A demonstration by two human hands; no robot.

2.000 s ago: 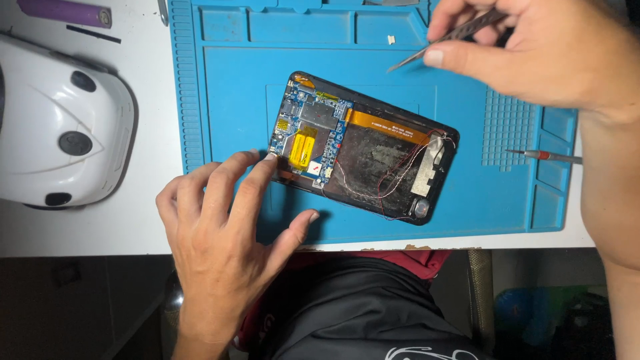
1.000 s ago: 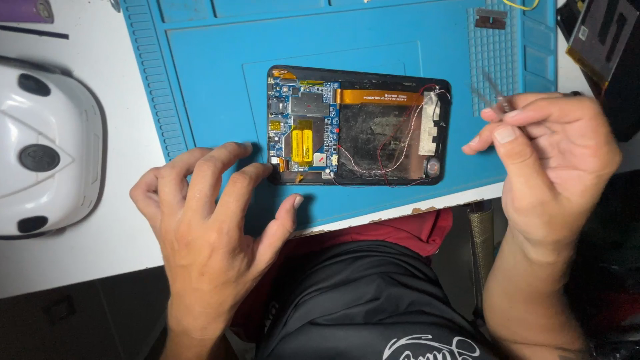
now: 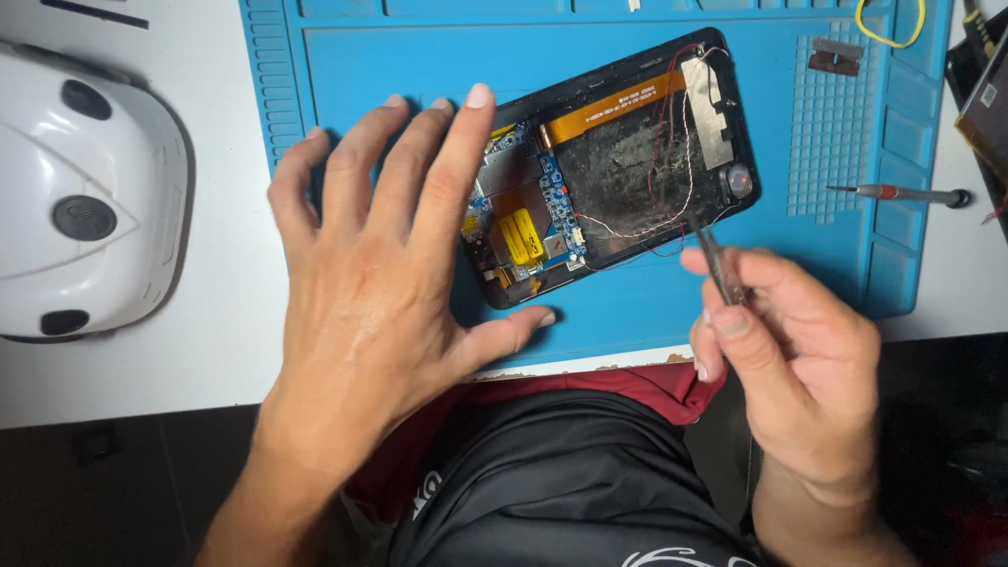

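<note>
An opened tablet (image 3: 622, 165) lies tilted on a blue silicone work mat (image 3: 378, 63), its right end raised toward the far side. Its blue circuit board (image 3: 557, 201) carries yellow tape (image 3: 522, 236), and an orange flex cable (image 3: 610, 110) runs to the right. Thin red and white wires (image 3: 687, 157) loop over the dark back shell. My left hand (image 3: 378, 228) spreads over the tablet's left end, fingers apart, covering part of the board. In my right hand (image 3: 787, 339) are metal tweezers (image 3: 723, 272), pinched between thumb and fingers, their tips near the wires at the shell's near edge.
A white rounded appliance or toy shell (image 3: 87, 197) stands at the left. On the mat's right side lie a small screwdriver (image 3: 906, 193), a razor blade (image 3: 835, 59) and a yellow band (image 3: 890, 39). Dark device parts (image 3: 988, 118) rest at the far right edge.
My right hand with the tweezers has come from beside the tablet's right end to its near edge. The tablet is turned, its right end now farther away. My left hand reaches farther over the board.
</note>
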